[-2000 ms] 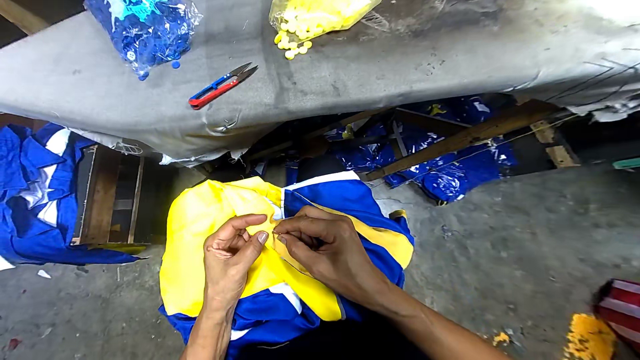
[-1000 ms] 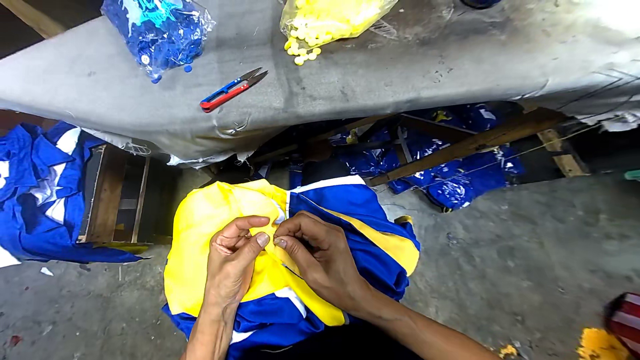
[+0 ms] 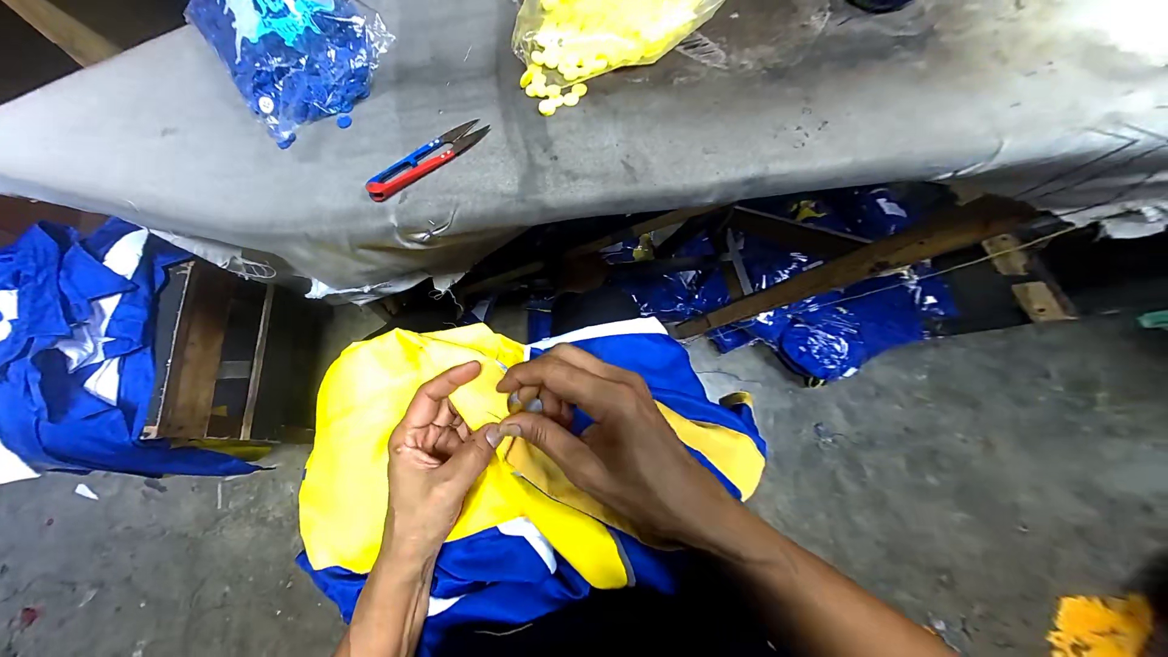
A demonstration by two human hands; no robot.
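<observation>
A yellow, blue and white garment [image 3: 365, 456] lies bunched over the person's lap. Above its middle, my left hand [image 3: 443, 456] and my right hand [image 3: 584, 420] meet at the fingertips. Thumb and fingers of my right hand are pinched together near my left thumb; something thin, perhaps a needle or thread, seems to be between them, too small to tell. The other fingers of my left hand are curled, its index finger raised. Thread snips [image 3: 427, 161] with blue and red handles lie on the grey cloth-covered table, beyond the hands.
On the table [image 3: 639, 155] are a clear bag of blue buttons [image 3: 297, 68] and one of yellow buttons [image 3: 602, 36], some spilled. Blue and white cloth [image 3: 82, 365] hangs at left beside a wooden frame [image 3: 196, 356]. Plastic-wrapped blue bundles [image 3: 821, 328] lie beneath the table behind a wooden brace [image 3: 876, 265].
Both hands stay close together over the garment, with small shifts of the fingers. The snips and button bags have not been moved on the table.
</observation>
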